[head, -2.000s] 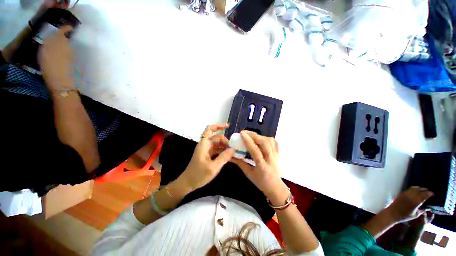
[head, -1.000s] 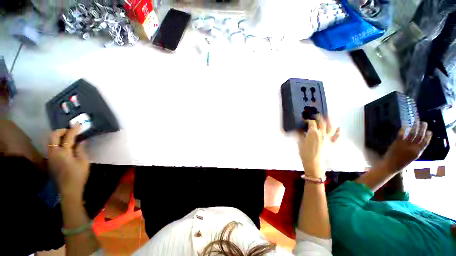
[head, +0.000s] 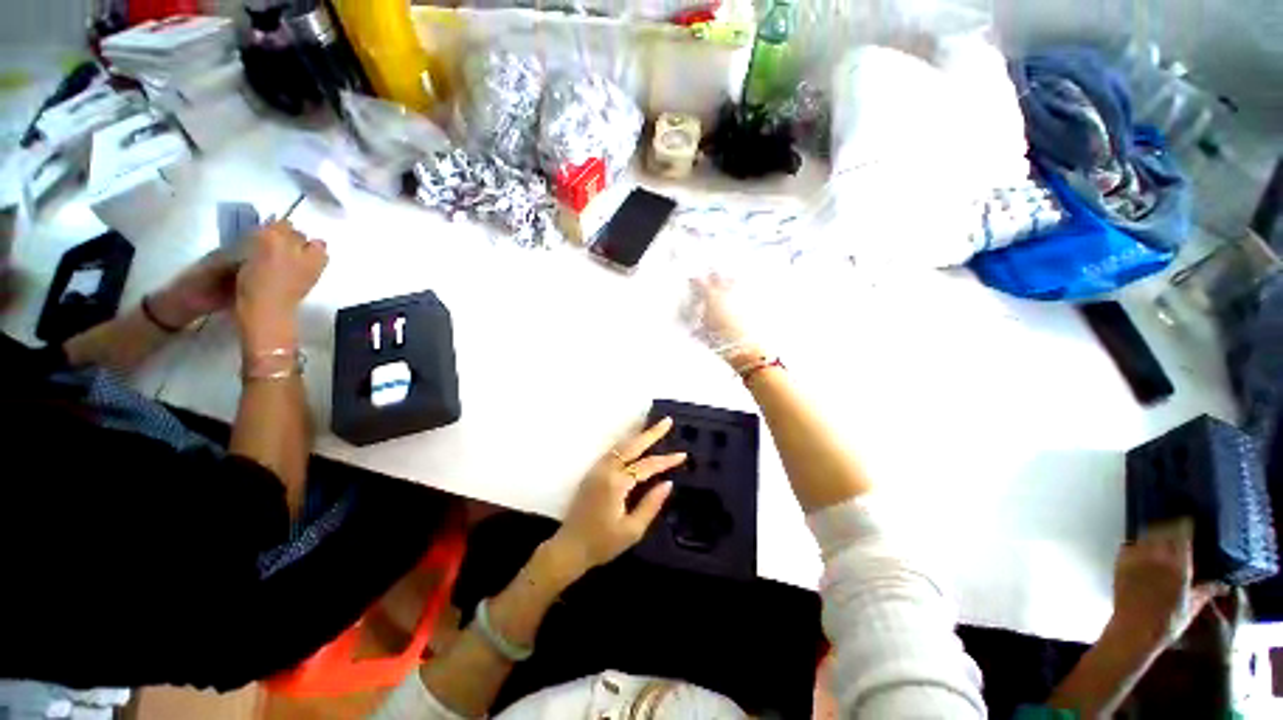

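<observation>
A black foam insert tray (head: 715,492) with empty cutouts lies at the table's front edge before me. My left hand (head: 619,495) rests on its left side with fingers spread. My right hand (head: 715,312) reaches over the table beyond the tray, blurred, near the wrapped white and blue pieces (head: 746,225); whether it holds anything is unclear. A second black insert tray (head: 397,369) stands to the left, holding two small white earbuds and a white charging case with a blue strip.
A smartphone (head: 635,228), a red box (head: 580,183) and a silvery heap (head: 486,197) lie at the far side. A blue bag (head: 1083,260) is upper right. Other people's hands work at the left and at a black stack (head: 1203,499) on the right.
The filled tray has been let go and stands at left. The empty tray has come from the right to in front of me, under my left hand. My right hand has moved off it and reaches forward.
</observation>
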